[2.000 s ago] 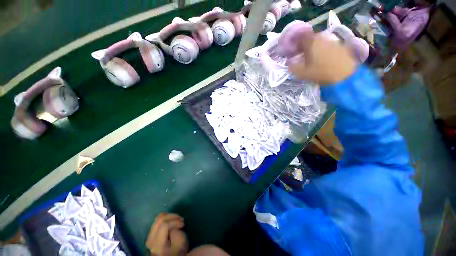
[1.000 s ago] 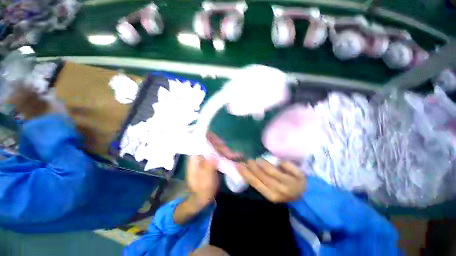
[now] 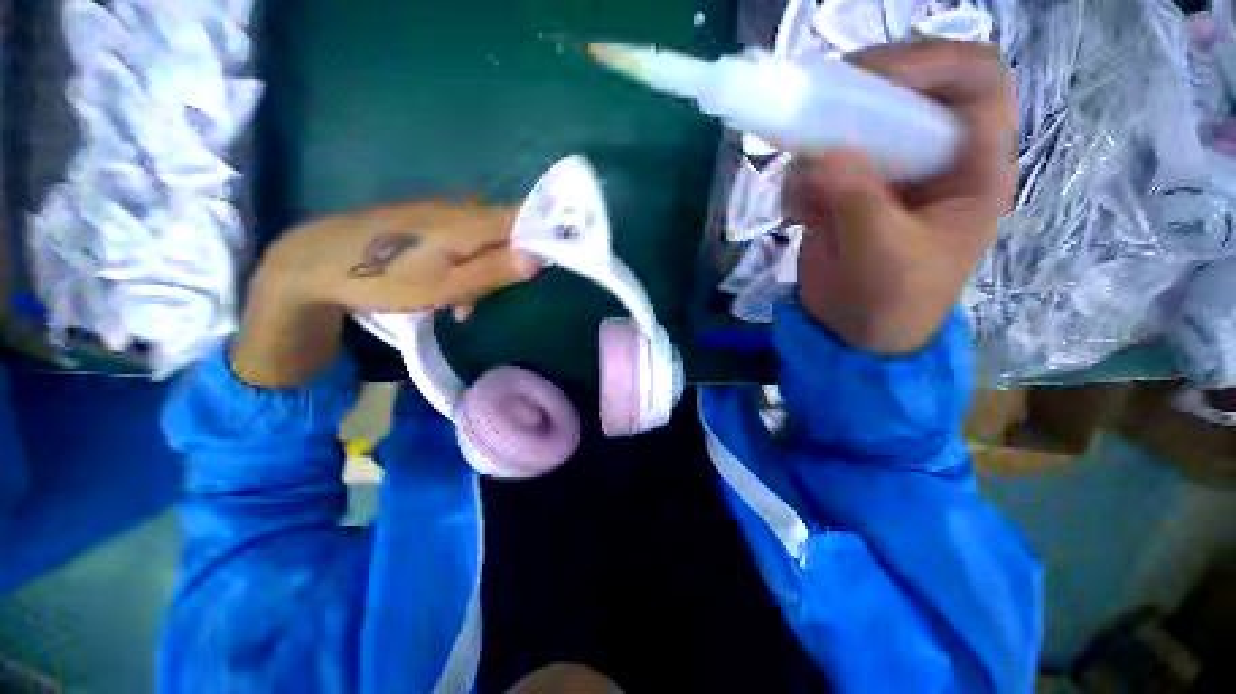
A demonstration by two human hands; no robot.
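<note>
White cat-ear headphones (image 3: 630, 292) with pink pads hang over my lap at the bench edge. My left hand (image 3: 386, 264) grips their headband and covers part of it. One ear base (image 3: 563, 217) points up beside my left fingertips, its open face showing small grey parts. The other ear is hidden by my hand. My right hand (image 3: 901, 203) holds a white translucent glue bottle (image 3: 827, 109), its long nozzle pointing left, above and to the right of the ear base. The nozzle does not touch the headphones.
White ear covers (image 3: 136, 190) are heaped at the left. More white ear covers (image 3: 759, 203) lie in the right tray, partly behind my right hand. A crinkled clear plastic bag (image 3: 1084, 176) with white pieces lies at the far right. The green bench top (image 3: 393, 109) lies between the heaps.
The headphones have turned over, with the ear cups now towards my lap. My right hand has left them and now holds the glue bottle. The view has moved down to the bench edge.
</note>
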